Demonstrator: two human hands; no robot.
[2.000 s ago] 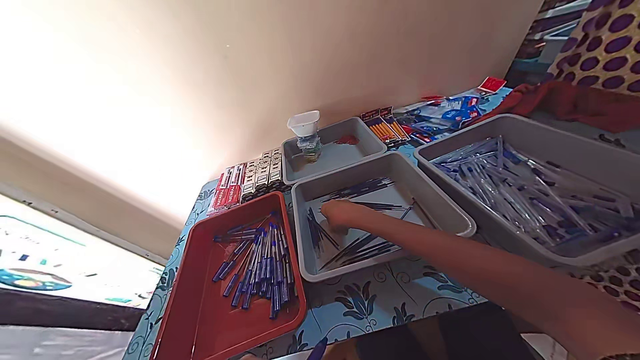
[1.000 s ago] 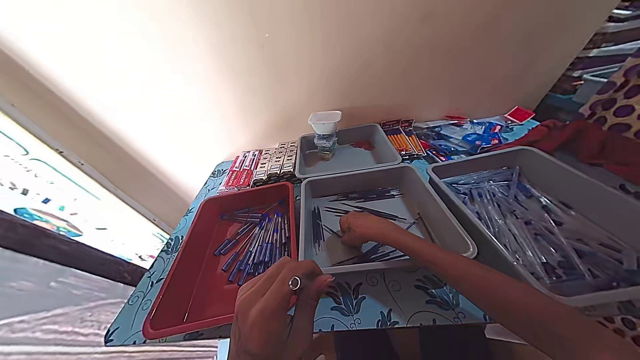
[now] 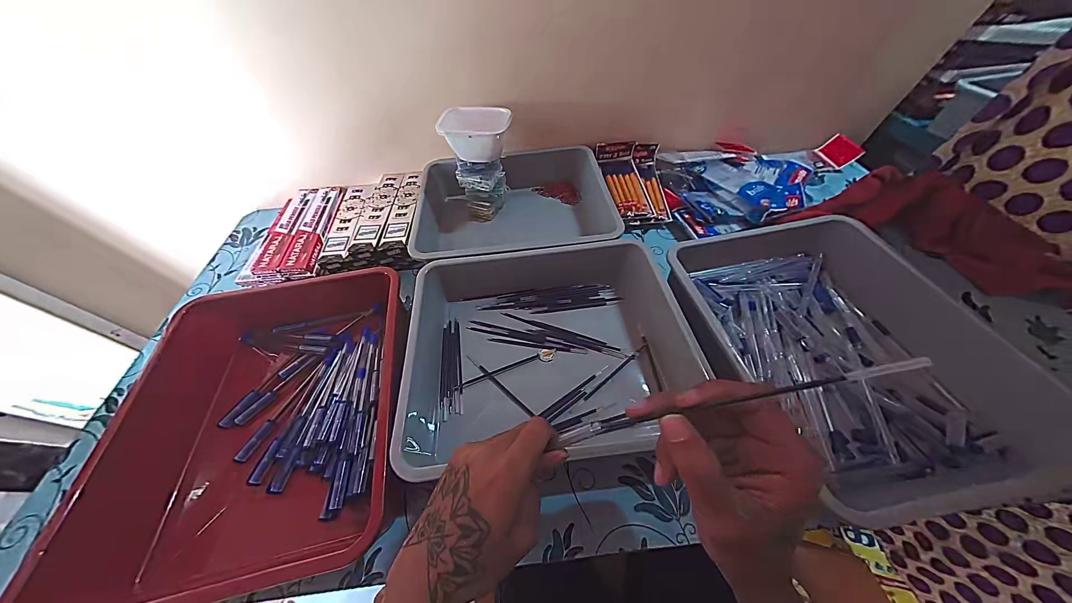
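Above the near edge of the middle grey tray (image 3: 536, 260), my left hand (image 3: 494, 494) pinches a clear pen barrel (image 3: 586, 429). My right hand (image 3: 737, 469) holds a dark ink refill (image 3: 754, 396) with a translucent end pointing right; its other end lies at the clear barrel, and whether it is inside cannot be told. Several dark refills (image 3: 544, 335) lie in groups in the middle tray, with a small pale round piece (image 3: 547, 355) among them. Blue-capped pens (image 3: 318, 419) fill part of the red tray (image 3: 251, 578) at left. Clear barrels (image 3: 779, 327) lie in the right grey tray (image 3: 988, 352).
A rear grey tray (image 3: 519, 244) holds a white plastic cup (image 3: 475, 132) on stacked small items and a reddish pile (image 3: 559, 193). Nataraj boxes (image 3: 293, 234), dark-and-cream boxes (image 3: 373, 218), packs of orange pencils (image 3: 632, 184) and blue packets (image 3: 754, 184) stand along the wall. Red cloth (image 3: 946, 218) lies right.
My right hand has moved from the refills in the middle tray back toward me and now holds a refill. My left hand, unseen two seconds ago, has come beside it with a barrel.
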